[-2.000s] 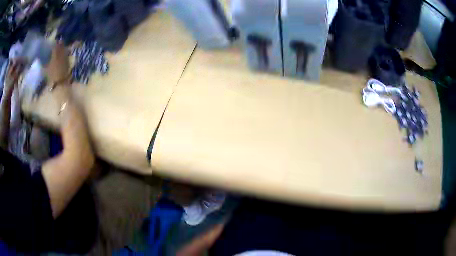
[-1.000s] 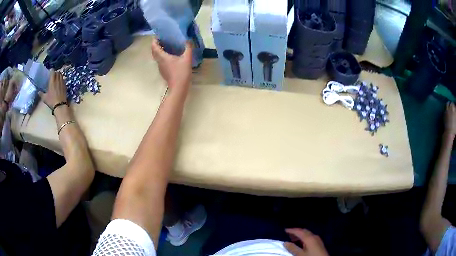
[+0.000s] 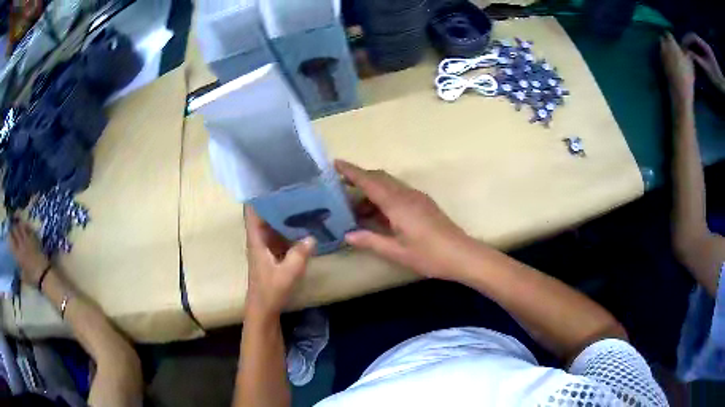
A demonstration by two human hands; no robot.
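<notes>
A light blue-grey retail box [image 3: 274, 171] with a dark device picture stands tilted near the table's front edge, its white flaps open at the top. My left hand [image 3: 274, 258] holds its lower left side, thumb on the printed front. My right hand [image 3: 397, 222] holds its lower right side. The inside looks pale; I cannot tell whether anything is in it. Two more boxes stand behind it, one with its device picture showing [image 3: 314, 63], the other partly hidden by the held box.
White coiled cables [image 3: 467, 78] and a pile of small star-shaped parts [image 3: 531, 83] lie at the right, one part [image 3: 574, 146] apart. Dark cup-shaped parts [image 3: 459, 29] stand at the back. Another person's arm [image 3: 87, 318] rests at the left; another person's arms [image 3: 685, 151] show at the right.
My left hand has come back from the rear of the table and now holds an open box near the front edge. My right hand has risen from my lap to the box. The view has shifted.
</notes>
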